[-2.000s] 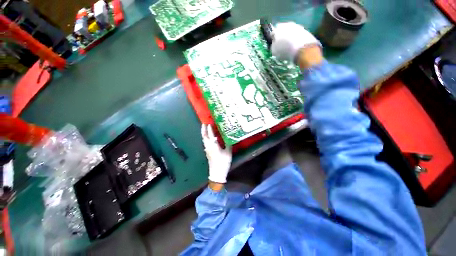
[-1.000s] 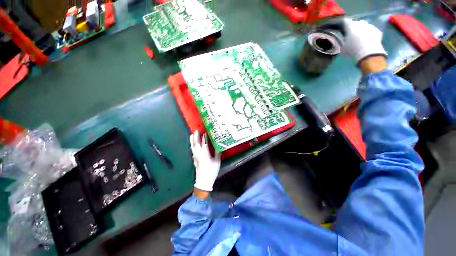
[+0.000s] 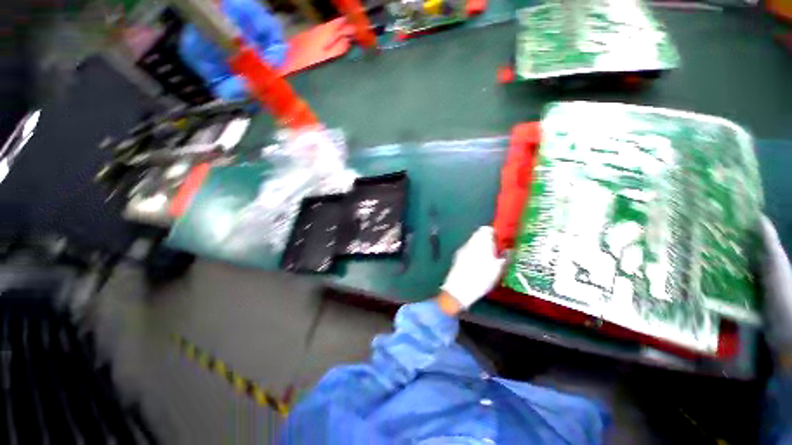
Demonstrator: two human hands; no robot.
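A green power supply board (image 3: 638,226) lies solder side up on a red board carrier (image 3: 518,178), at the right of the view. My left hand (image 3: 475,268), in a white glove, holds the near left corner of the board, its fingertips at the carrier's edge. My right hand (image 3: 775,274), also gloved, is at the board's right edge. It is blurred and cut off by the picture's edge, so its fingers and grip cannot be made out.
Two black parts trays (image 3: 379,217) with tiny silvery parts stand left, beside crumpled clear bags (image 3: 291,187). A thin dark tool (image 3: 435,233) lies between trays and left hand. Another board (image 3: 595,39) sits beyond. A person in blue (image 3: 243,39) is at upper left.
The view has swung left, so bench things appear farther right. My right hand has left the metal can and come to the board's right edge. My left hand has stayed at the near left corner.
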